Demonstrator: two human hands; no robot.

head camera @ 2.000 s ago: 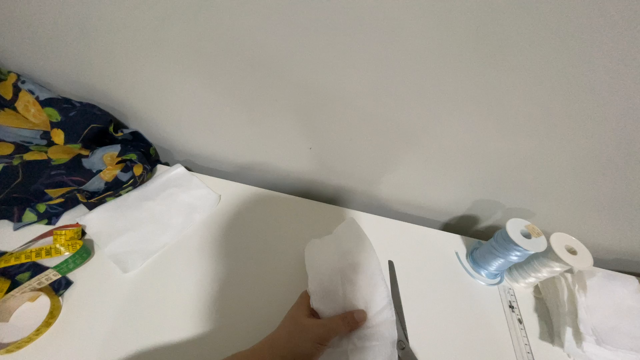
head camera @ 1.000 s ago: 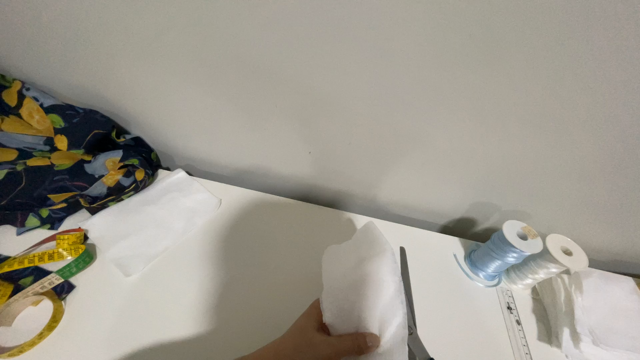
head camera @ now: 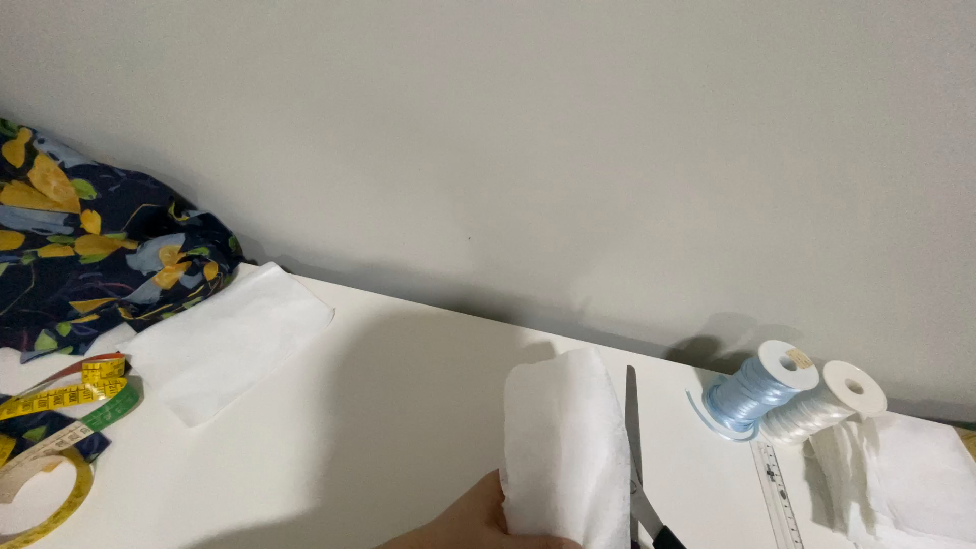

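My left hand (head camera: 480, 518) comes in from the bottom edge, shut on a piece of white fabric (head camera: 568, 442), which stands up from its fingers with a rounded top. Along the right edge of this fabric are the metal blades of a pair of scissors (head camera: 635, 450). A bit of the dark handle shows at the bottom edge. The fabric hides part of the blades. My right hand is outside the view.
Dark floral fabric (head camera: 114, 252), a flat white cloth piece (head camera: 236, 343) and a coiled measuring tape (head camera: 76, 396) lie at left. At right are a light blue ribbon spool (head camera: 751, 396), a white ribbon spool (head camera: 816, 408), a clear ruler (head camera: 776, 496) and stacked white fabric (head camera: 915, 473). A wall stands behind.
My left hand and the white fabric have moved to the right, and the scissors have moved right beside them.
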